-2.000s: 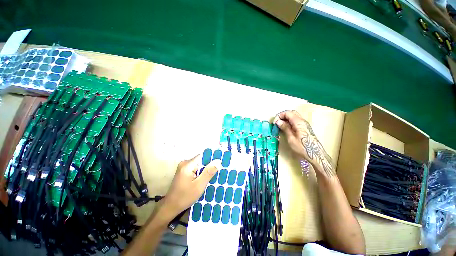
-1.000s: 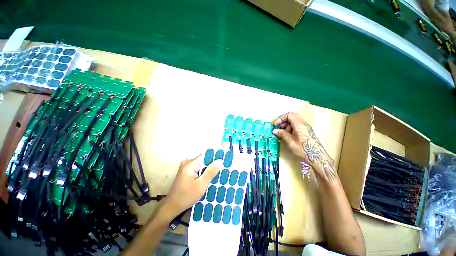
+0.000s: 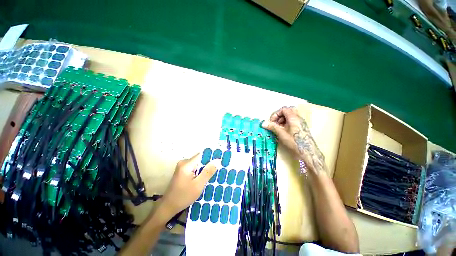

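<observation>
My left hand (image 3: 187,186) holds a white sticker sheet (image 3: 215,235) with its thumb on top. Rows of dark oval stickers (image 3: 216,192) are on the sheet, with blank white at its upper right and lower end. The sheet partly covers a teal-green circuit board panel (image 3: 240,125) with black cables (image 3: 257,200) hanging toward me. My right hand (image 3: 286,126) is at the panel's upper right end, thumb and index fingertips pinched at the board edge. A small dark piece seems to be at the fingertips; it is partly hidden.
A stack of green panels (image 3: 102,100) with tangled black cables lies at the left. Spare sticker sheets (image 3: 37,62) lie beyond it. An open carton (image 3: 350,160) of black cables and clear plastic bags (image 3: 442,200) are at the right. A green conveyor (image 3: 200,45) runs behind; a person's arm shows upper right.
My right hand has shifted slightly left along the panel's top edge, its fingers now over the end boards. My left hand and the sheet have hardly moved.
</observation>
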